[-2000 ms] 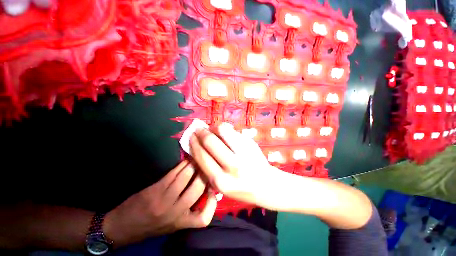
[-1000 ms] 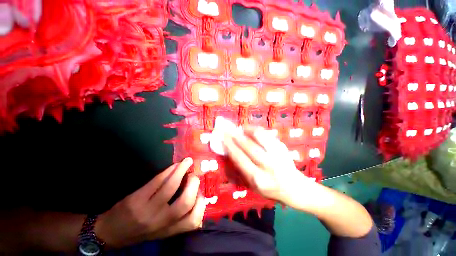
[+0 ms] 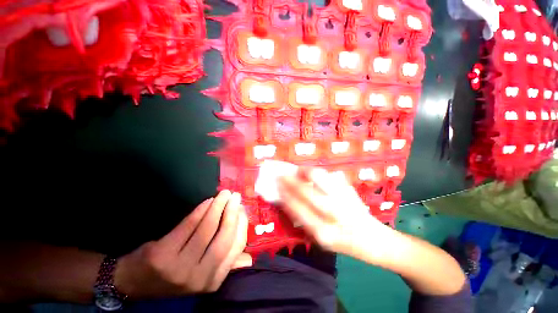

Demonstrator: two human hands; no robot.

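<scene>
A moulded red silicone sheet (image 3: 284,132) with spiky edges and rows of white two-lobed areas lies in front of me. My left hand (image 3: 193,244), with a watch at the wrist, holds the sheet's lower left edge, fingers close together on it. What its thumb touches is partly hidden. My right hand (image 3: 324,205) pinches a white wiping cloth (image 3: 270,181) against the sheet's lower left part, just below a white area. The right hand is blurred and overexposed, and covers several cells.
A tall ragged red sheet stack (image 3: 122,52) is at upper left. A right sheet stack (image 3: 521,104) shows white areas, with a translucent crumpled wipe or plastic (image 3: 482,11) beside it. A thin dark tool (image 3: 448,130) lies between sheet and right stack. Olive fabric (image 3: 505,208) is at lower right.
My right hand has moved the cloth from the sheet's left edge inward, then slightly down. My left hand has shifted from beneath the cloth to the lower left edge. The view has shifted slightly.
</scene>
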